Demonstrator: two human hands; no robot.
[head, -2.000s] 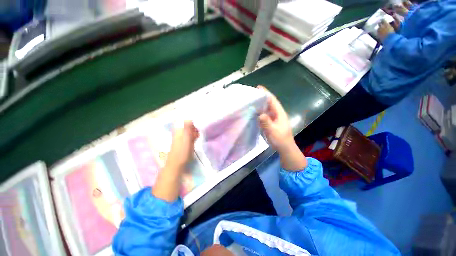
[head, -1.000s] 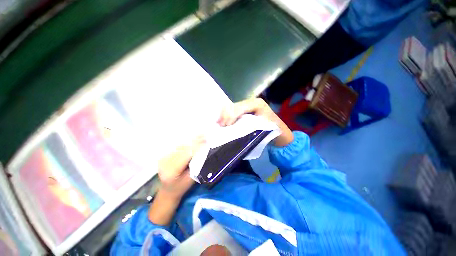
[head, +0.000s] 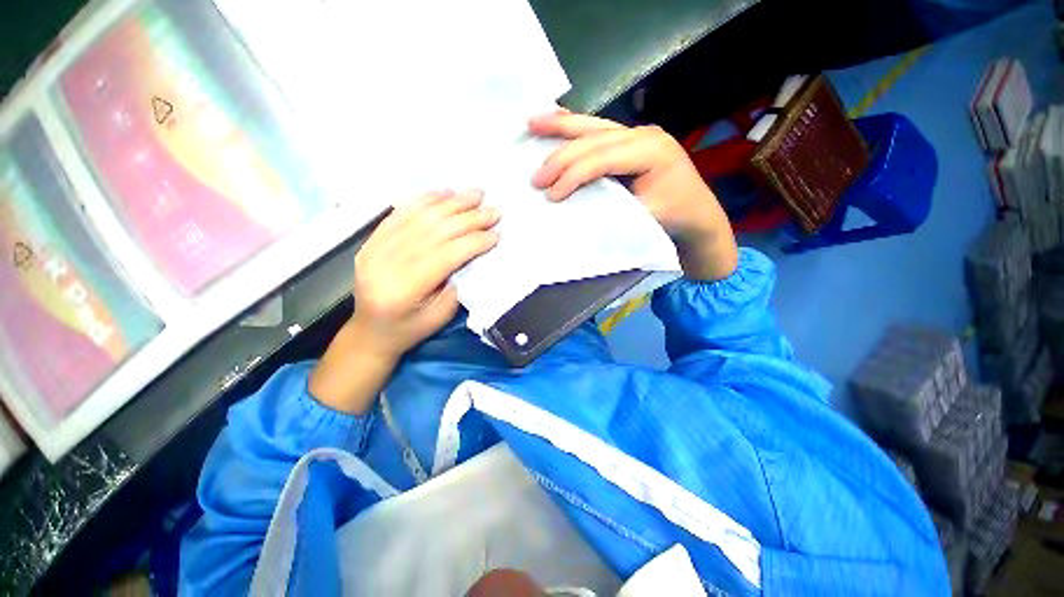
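A dark tablet (head: 562,308) sits mostly inside a white protective bag (head: 583,240), its dark end with a small round camera sticking out toward my body. My left hand (head: 414,262) holds the bag's left side. My right hand (head: 636,175) holds its right side, fingers on top. At left, a white tray (head: 82,163) shows two pink and teal panels with small triangle marks, each in its own pocket. The part of the tray side behind my hands is glaring white, so its contents cannot be told.
A dark bench edge (head: 210,385) runs below the tray. At right are a blue stool (head: 893,175) and a brown woven seat (head: 813,152) on the blue floor. Grey stacks (head: 922,373) and red-edged white stacks (head: 1001,105) stand farther right.
The tablet, flat over the tray at first, is now near my body with its dark end showing. It has gone deeper into the bag. The view has shifted down and closer.
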